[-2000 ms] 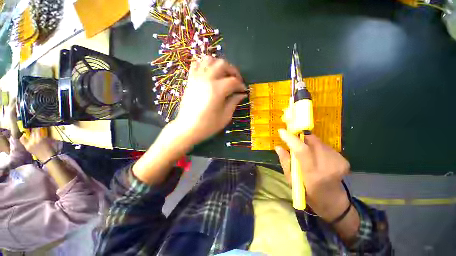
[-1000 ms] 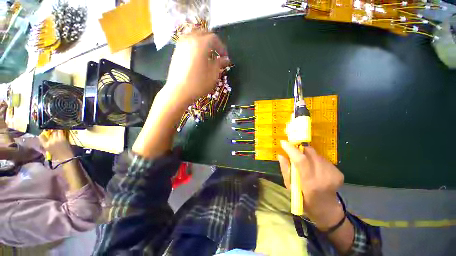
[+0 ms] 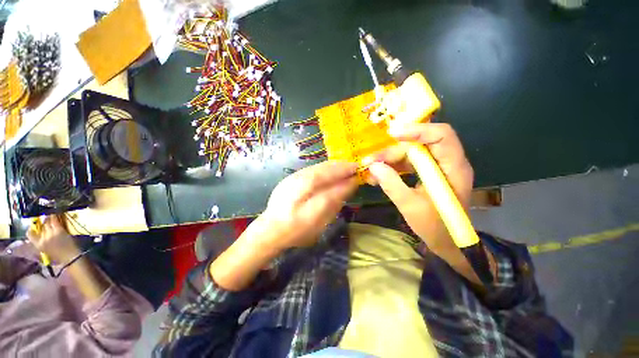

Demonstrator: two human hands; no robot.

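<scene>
The amber circuit board panel (image 3: pixel 343 129) is tilted in front of me, its near edge between the fingers of my left hand (image 3: pixel 305 203). Short connector leads (image 3: pixel 308 140) stick out from its left edge. My right hand (image 3: pixel 434 175) holds the yellow soldering iron (image 3: pixel 443 196) and its fingertips also meet the panel's near edge. The iron lies across the panel's right part and hides it. The tip points up and left, beyond the panel's far edge. Small white bits show beside the iron's body; I cannot tell what they are.
A pile of loose leads (image 3: pixel 235 98) lies left of the panel on the dark green bench (image 3: pixel 532 105). Two black fans (image 3: pixel 119 140) stand further left. A plain amber sheet (image 3: pixel 114 40) and clear plastic bag (image 3: pixel 162 24) lie behind. Another person's hand (image 3: pixel 56 241) is at far left.
My left hand has left the lead pile and taken hold of the panel's near edge. The panel has turned and tilted. The iron has swung so its tip points up-left. The view has shifted.
</scene>
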